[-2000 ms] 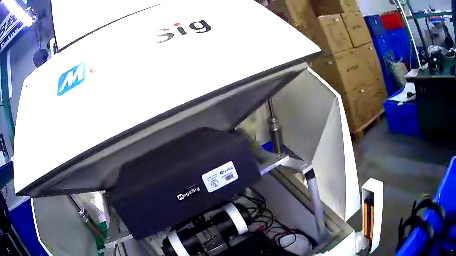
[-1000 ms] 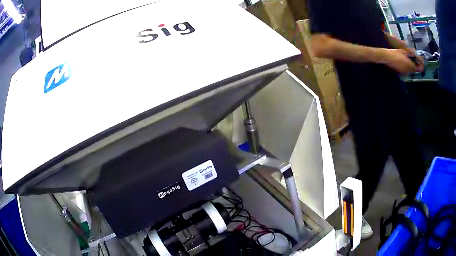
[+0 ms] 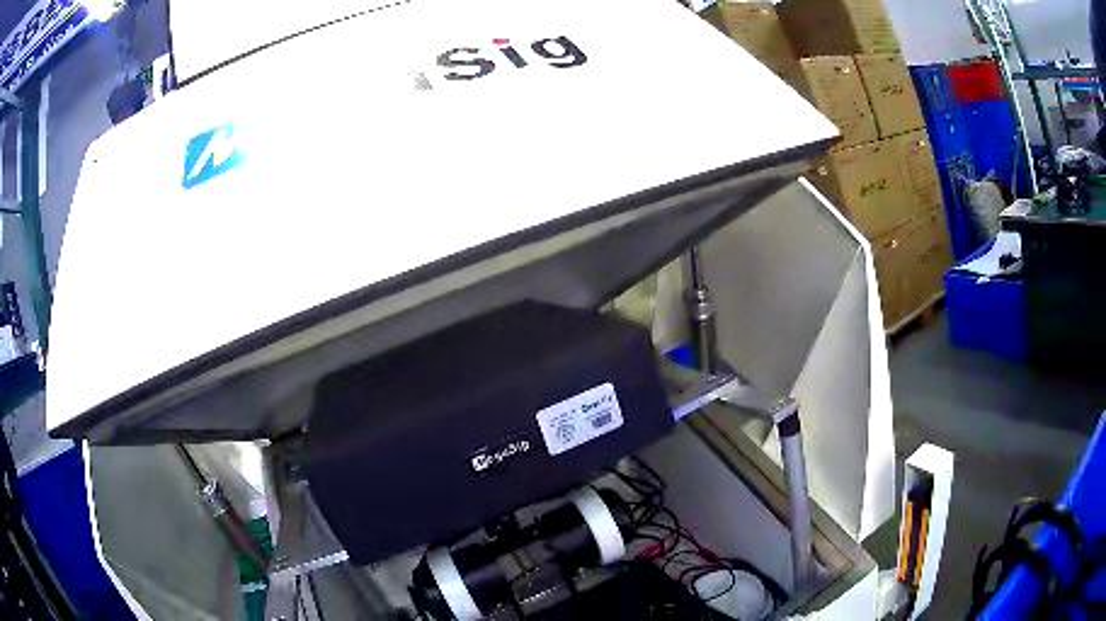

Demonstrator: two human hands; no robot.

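The white test box (image 3: pixel 400 231) stands in front of me with its lid tilted open. The dark foam block (image 3: pixel 485 425), with a white label, hangs under the lid. The test fixture (image 3: pixel 522 560), black cylinders with white rings, lies inside the chamber and is partly cut off by the lower edge. Thin red and black wires (image 3: pixel 685 552) lie beside it. I cannot tell whether headphones sit on the fixture. Neither my left hand nor my right hand is in the picture.
Metal lid struts (image 3: pixel 794 497) stand at the opening. A light curtain post (image 3: pixel 918 534) is at the right front. Black headphones (image 3: pixel 1031 540) lie in the blue bin (image 3: pixel 1073 522) at the lower right. Stacked cartons (image 3: pixel 891 182) and a dark table (image 3: pixel 1067 273) are behind.
Since one second ago, the person in dark clothes has left the view, and the box appears further right as my view shifted. The lid is still open.
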